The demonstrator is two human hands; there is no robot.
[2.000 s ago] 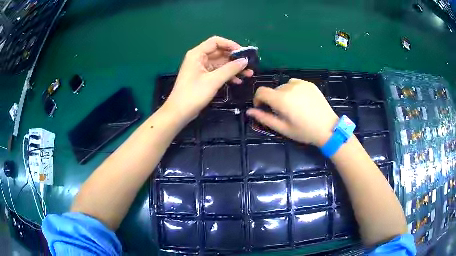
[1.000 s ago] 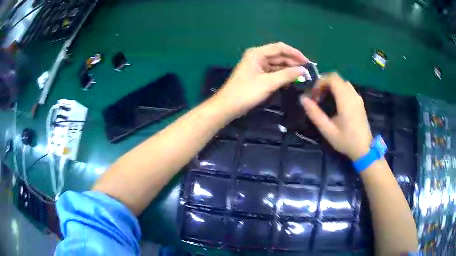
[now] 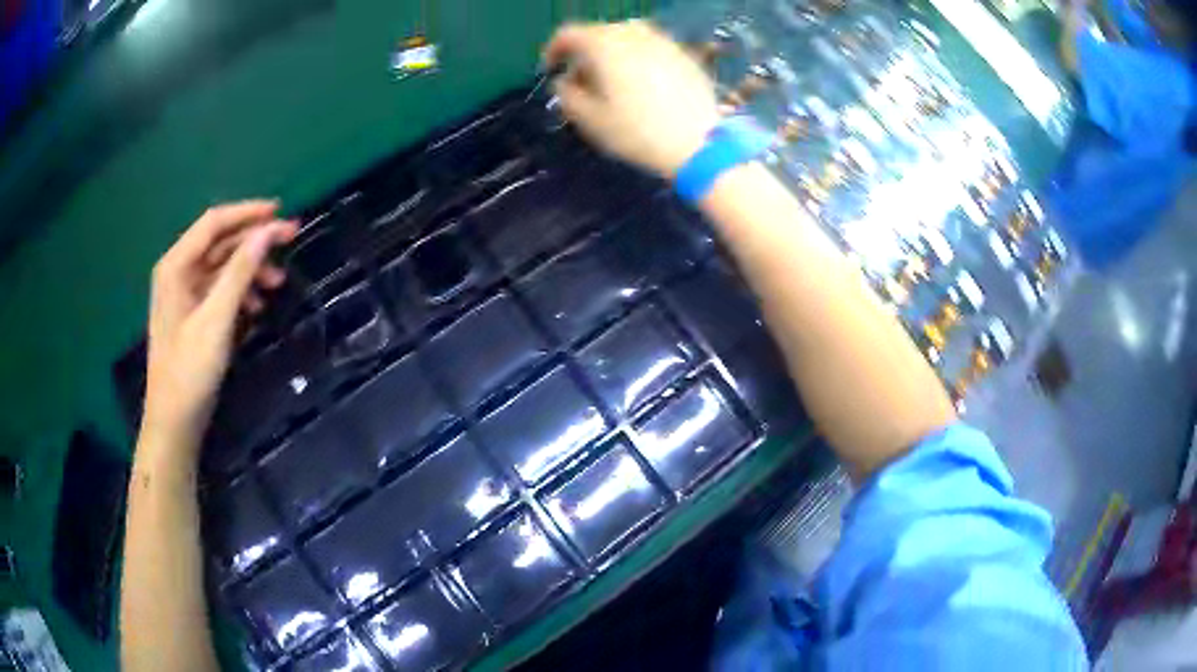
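Observation:
My left hand point(image 3: 210, 295) is over the left end of the black blister tray point(image 3: 394, 400), with thumb and fingers bent close together. Blur hides whether it holds anything. My right hand point(image 3: 637, 99) is at the tray's far edge, fingers curled downward, with a blue band point(image 3: 719, 155) on the wrist. A fine dark line shows near its fingertips, but I cannot tell whether it is held. Two dark square shapes point(image 3: 440, 263) show in the tray pockets between my hands. A tiny white piece point(image 3: 298, 385) lies on the tray.
A clear blister tray point(image 3: 906, 184) with orange and silver parts is on the right. A small yellow and white unit point(image 3: 415, 55) lies on the green bench beyond the black tray. A flat black slab point(image 3: 89, 532) is at far left. Another person's blue sleeve point(image 3: 1122, 145) shows at upper right.
The view has swung right and tilted. My hands, together at a small dark unit one second ago, are now far apart. That unit is no longer clearly visible in my left hand.

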